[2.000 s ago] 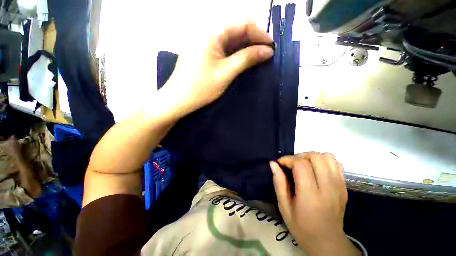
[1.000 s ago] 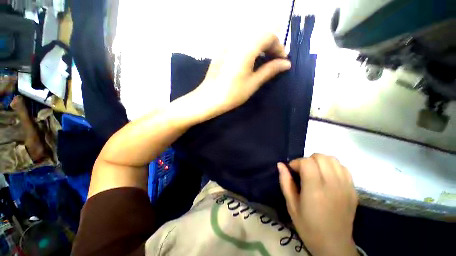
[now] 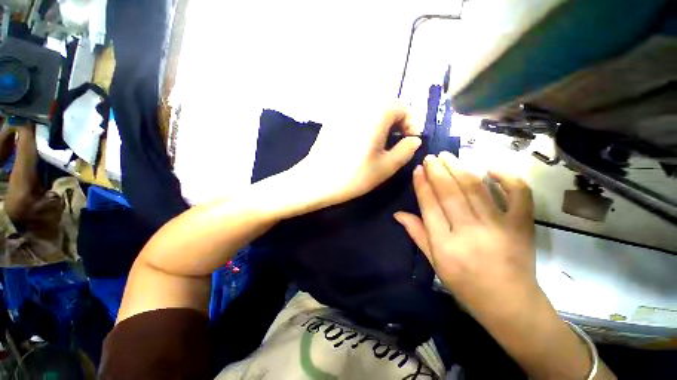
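Note:
A dark navy garment panel (image 3: 349, 237) lies under both hands and hangs over the table's front edge towards my lap. A dark zipper (image 3: 433, 107) lies along its right side, its upper end by the sewing machine head (image 3: 564, 56). My left hand (image 3: 390, 152) pinches the panel's edge near the zipper with thumb and fingers. My right hand (image 3: 475, 223) lies on the zipper side, fingers extended and thumb apart, pressing the cloth. The needle and presser foot are hidden or too unclear to tell.
The white table (image 3: 223, 67) has a thin bent rod (image 3: 407, 63) at the back. Long dark cloth (image 3: 141, 111) drapes over its left edge. A blue crate (image 3: 219, 289) is beside the lap. Another person's arm (image 3: 26, 171) shows at far left. The machine bed (image 3: 571, 174) is at right.
My right hand has moved up from the zipper's lower end to near my left hand, its fingers now extended. The panel and zipper are lower in view, closer to the machine head.

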